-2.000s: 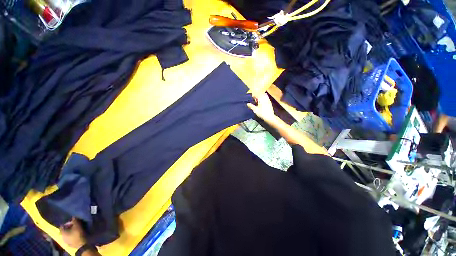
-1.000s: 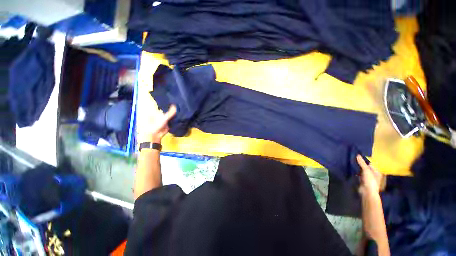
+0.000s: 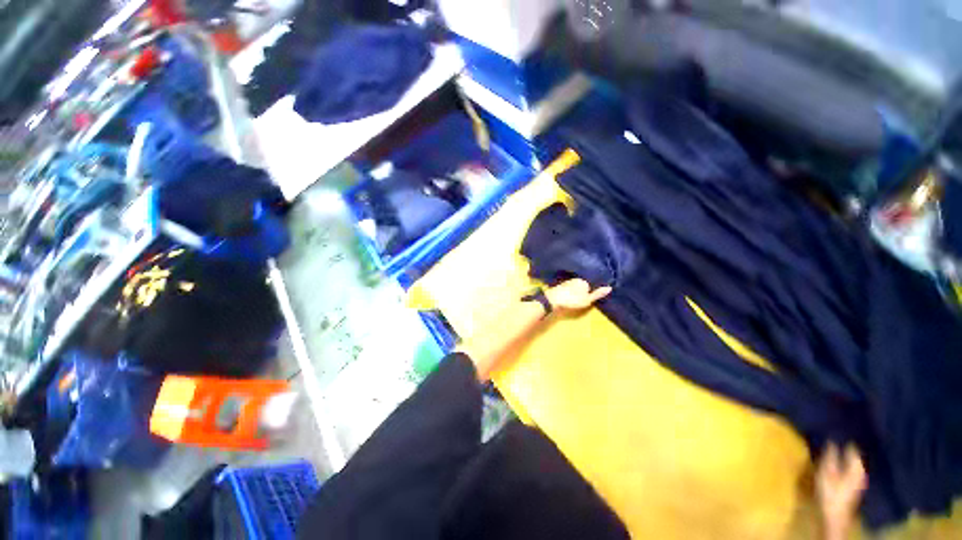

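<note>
The dark navy trousers (image 3: 675,338) lie along the far side of the yellow-covered table (image 3: 643,411), against the garment pile. My left hand (image 3: 578,295), with a dark wristwatch, holds the bunched waist end. My right hand (image 3: 841,480) is blurred at the lower right, at the edge of the navy cloth; its fingers are too unclear to tell whether they grip. The iron is not in view.
The garment pile (image 3: 738,222) covers the table's far side. A blue crate (image 3: 454,227) with dark garments stands beyond the table's left end. An orange stool (image 3: 227,411) and another blue crate (image 3: 269,501) are on the left. More dark cloth lies on a white surface (image 3: 306,148).
The view has swung left. The trousers have moved from the middle of the yellow cover to its far side, next to the pile. Both hands have moved away from me, and the iron has left the view.
</note>
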